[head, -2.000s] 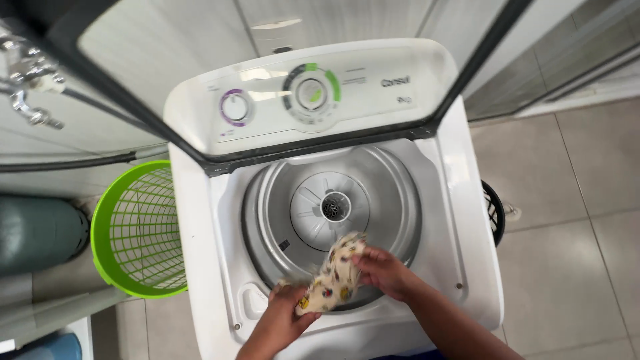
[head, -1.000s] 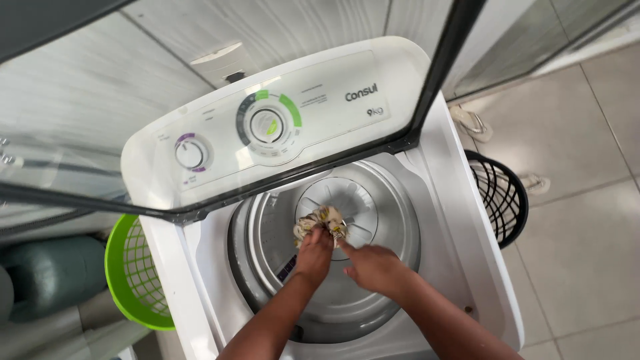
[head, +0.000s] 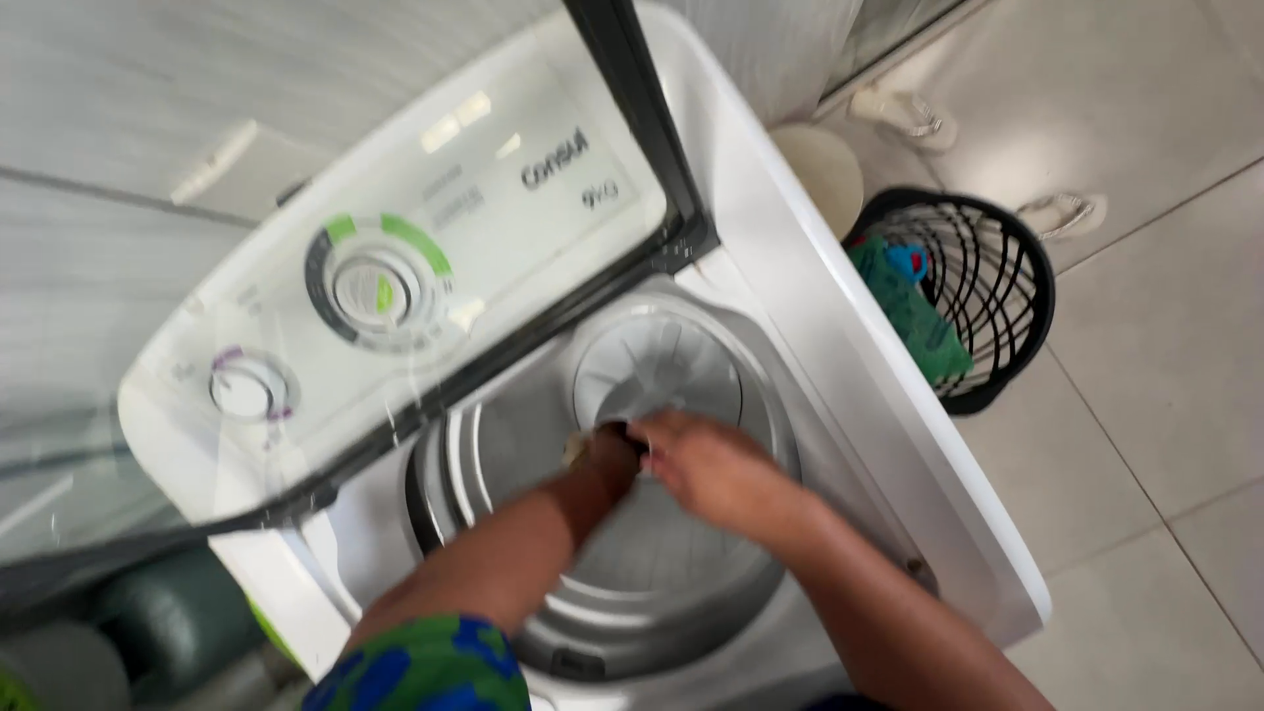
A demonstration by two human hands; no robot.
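A white Consul top-load washing machine (head: 869,395) stands with its glass lid raised. Both of my hands are inside its metal drum (head: 691,622). My left hand (head: 612,459) is at the middle, its fingers mostly hidden; a small bit of light cloth (head: 576,449) shows beside it. Close by on the right, my right hand (head: 701,464) has its fingertips near or against my left hand; blur hides whether it holds anything. Beyond them lies the round agitator plate (head: 657,365) of the drum.
Right of the washer, a black plastic basket (head: 1042,296) holds green cloth (head: 918,316). Light flip-flops (head: 908,117) and a round pale object (head: 820,178) are on the tiled floor. A dark green gas cylinder (head: 188,612) stands at lower left. The lid frame (head: 632,89) rises behind the drum.
Two seconds ago both hands held a patterned light cloth over the drum's near edge; they then moved into the drum, where the cloth is now mostly hidden. The view has turned and come nearer.
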